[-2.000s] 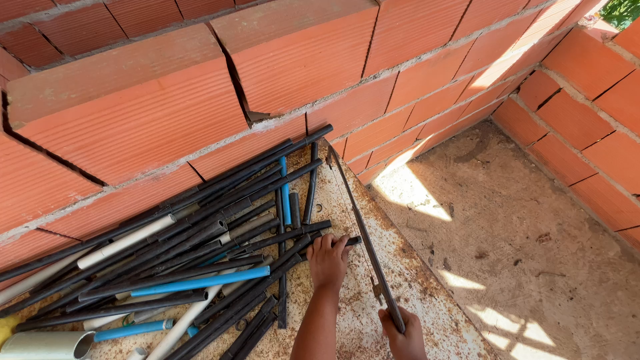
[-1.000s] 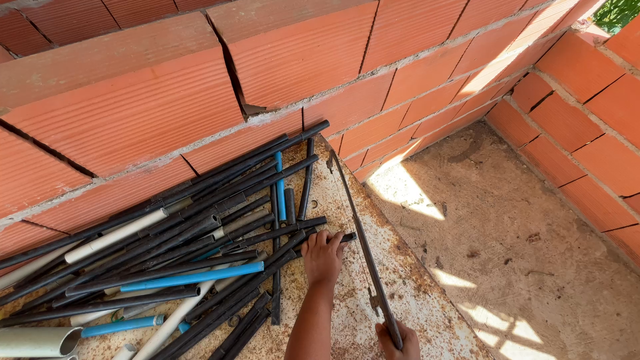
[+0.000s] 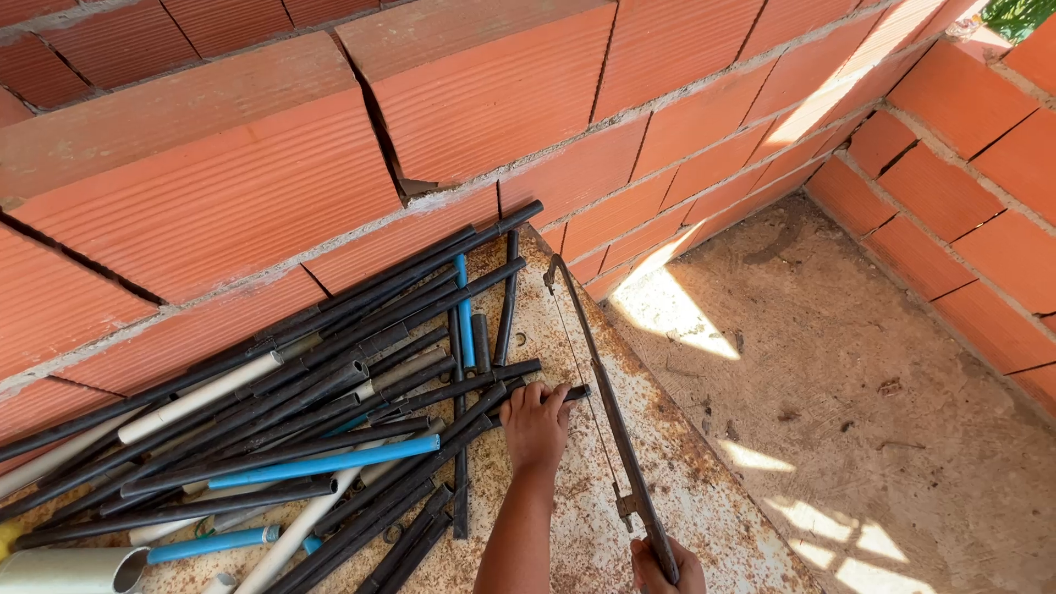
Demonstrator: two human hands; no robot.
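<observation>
My left hand (image 3: 536,421) grips a black plastic pipe (image 3: 580,393) near its end and presses it down over a rusty metal sheet (image 3: 660,495). The fingers of my right hand (image 3: 668,568) are wrapped around the lower end of a hacksaw (image 3: 609,388) with a dark bowed frame. Its thin blade crosses the pipe just right of my left fingers, with a short stub of pipe beyond it. Whether the blade has cut into the pipe cannot be seen. Many loose black pipes (image 3: 330,388) lie piled left of my left hand.
Among the pile lie blue pipes (image 3: 330,460), a cream pipe (image 3: 198,396) and a wide pale pipe (image 3: 74,571). A hollow-brick wall (image 3: 495,91) runs behind the sheet, and another brick wall (image 3: 957,206) stands at right. The rough floor (image 3: 825,363) lies below the sheet's right edge.
My left hand stays on the same pipe. My right hand and the hacksaw have shifted slightly along the blade's line between frames, with the blade still across the pipe.
</observation>
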